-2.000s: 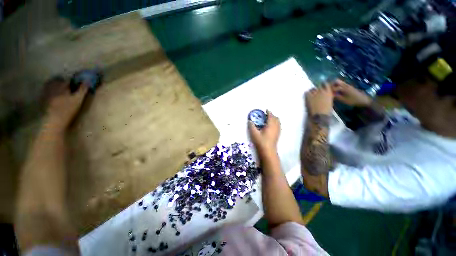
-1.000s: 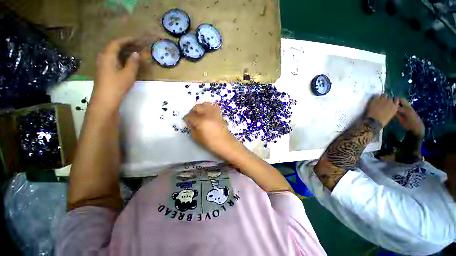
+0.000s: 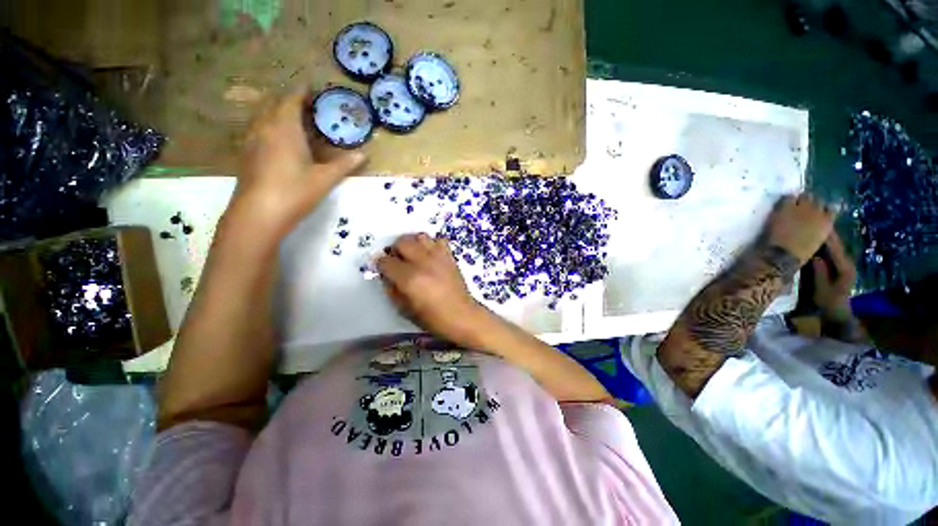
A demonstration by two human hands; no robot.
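Note:
Four round black-rimmed parts with pale blue faces lie grouped on the brown board, one of them (image 3: 343, 115) nearest my left hand (image 3: 286, 170). My left hand is slightly blurred, its fingers and thumb apart at the left and lower edge of that part; I cannot tell if it grips it. My right hand (image 3: 424, 279) is low over the white sheet (image 3: 319, 298), fingers curled, left of the main pile of small inserts (image 3: 540, 231). A few inserts lie by its fingertips; whether it holds one is hidden.
A box of dark shiny pieces (image 3: 87, 293) and a dark plastic bag (image 3: 62, 144) are at left, a clear bag (image 3: 98, 442) below. A single round part (image 3: 671, 177) lies at right, near another person's tattooed arm (image 3: 735, 303).
My left hand has moved right to the nearest round part in the group. My right hand has shifted slightly down. The view swung from the right side to the bench front earlier.

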